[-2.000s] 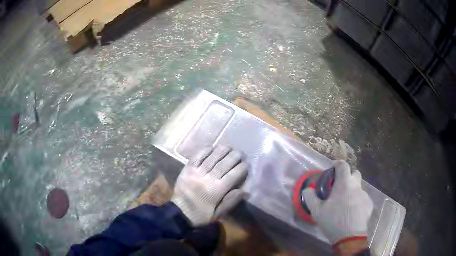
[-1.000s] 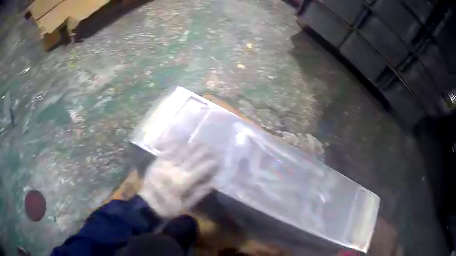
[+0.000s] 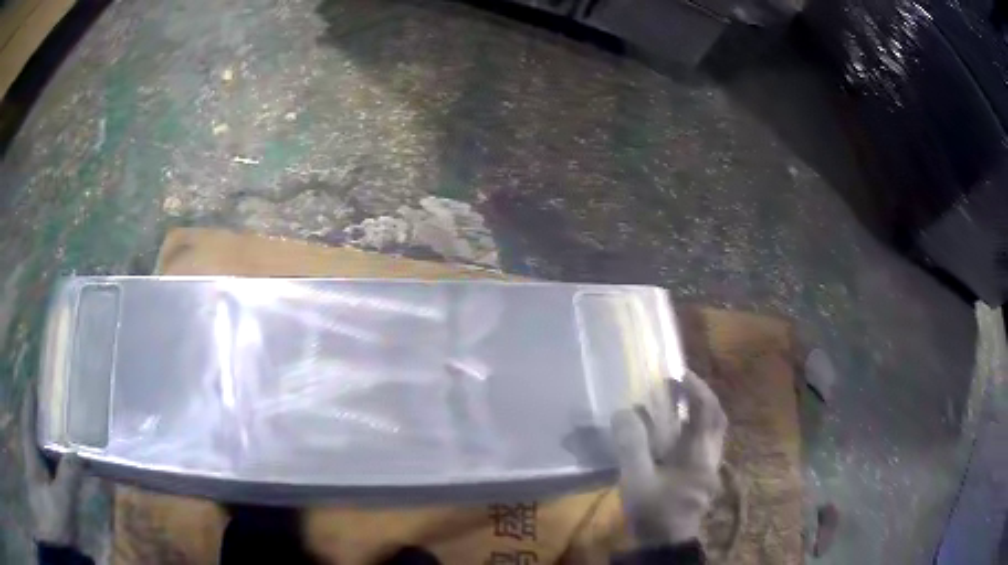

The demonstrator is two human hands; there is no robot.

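The silver-grey metal housing lies narrow face up across the view over the cardboard mat, with a recessed panel near each end. My right hand, in a light knit glove, grips its right end, thumb over the face and fingers round the end. My left hand, blurred and dim, is at its lower left corner; its fingers are mostly hidden. The disc sander is not in view.
Dark wrapped stack at upper right, grey housings at the top edge. Cardboard is at the upper left corner. A small round grey piece and a dark red piece lie right of the mat.
The view has swung right and the housing now lies nearly level across it. The sander has left my right hand and the view. My hands have moved to the housing's two ends.
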